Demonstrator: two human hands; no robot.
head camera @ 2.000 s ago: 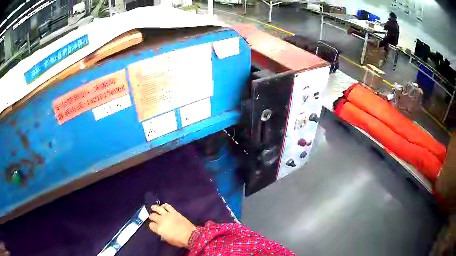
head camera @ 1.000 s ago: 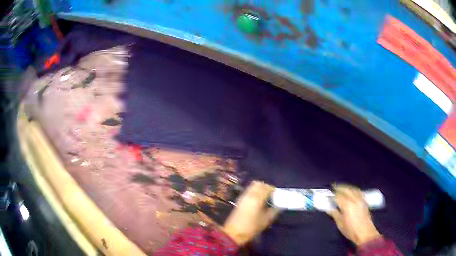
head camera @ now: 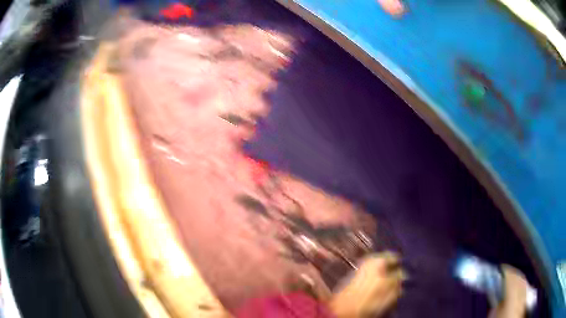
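The picture is blurred. The dark purple sheet [head camera: 360, 118] lies on the pinkish-red pad [head camera: 192, 205], with a stepped left edge. The slim blue-white cutting die [head camera: 475, 272] is over the sheet at the lower right. My right hand [head camera: 514, 293] is closed around its right part, cut off by the bottom edge. My left hand [head camera: 369, 287] is left of the die and apart from it, at the sheet's lower edge; its fingertips are too blurred to tell if they hold anything.
The blue press beam [head camera: 428, 62] runs over the sheet on the right, with a green button [head camera: 475, 90] and an orange-pink one [head camera: 392, 6]. A wooden rail [head camera: 124, 180] edges the pad at the left. Dark scraps [head camera: 251, 204] and red bits [head camera: 257, 168] litter the pad.
The view has turned left, so the pad and rail fill more of it. My left hand was at the die's left end and is now apart from it. My right hand is still at the die.
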